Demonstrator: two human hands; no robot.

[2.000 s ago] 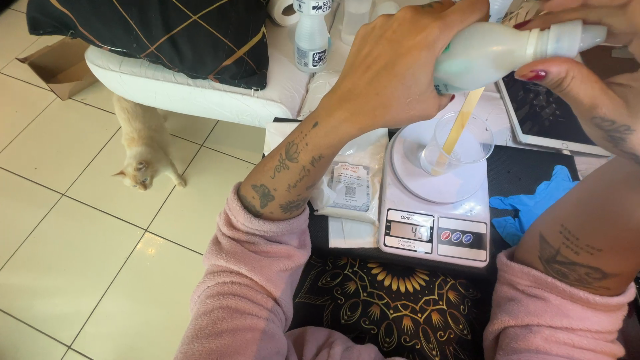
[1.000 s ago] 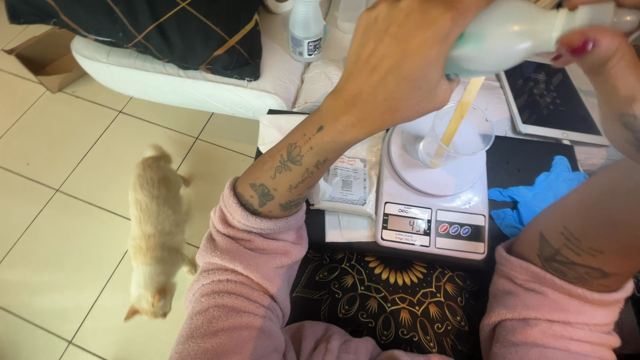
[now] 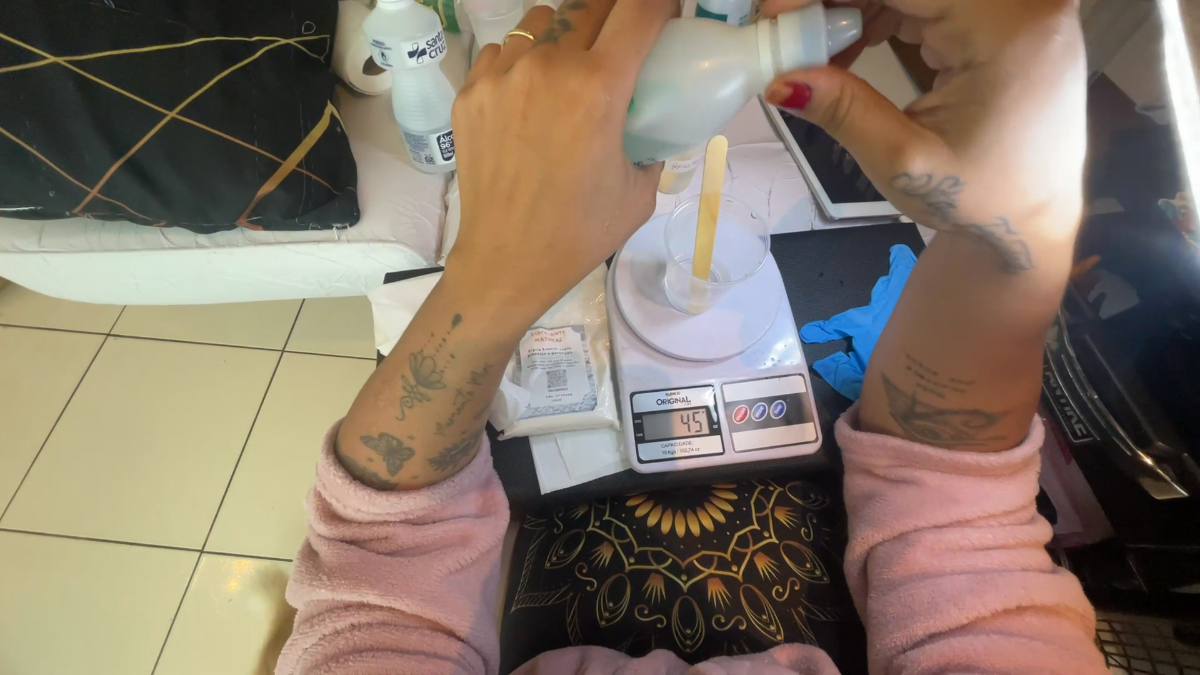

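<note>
My left hand [image 3: 553,141] grips the body of a translucent plastic bottle [image 3: 698,84], held on its side above the scale. At its capped neck is my right hand [image 3: 872,122], thumb against the white collar; its other fingers are partly hidden. Below, a clear plastic cup [image 3: 684,258] stands on the round plate of a white digital kitchen scale [image 3: 717,403], whose display is lit. A flat wooden stick [image 3: 709,206] leans upright in the cup. Little can be told of what the cup holds.
A white packet with a printed label [image 3: 561,375] lies left of the scale, a crumpled blue glove [image 3: 867,328] right of it. Behind are a tablet [image 3: 834,155], an alcohol bottle [image 3: 410,89] and a paper roll [image 3: 356,52]. A black cushion [image 3: 169,112] rests at upper left.
The cat on the tiled floor has walked toward the bottom of the view and is now out of sight, apart from a possible shadow there. Both hands remain on the bottle.
</note>
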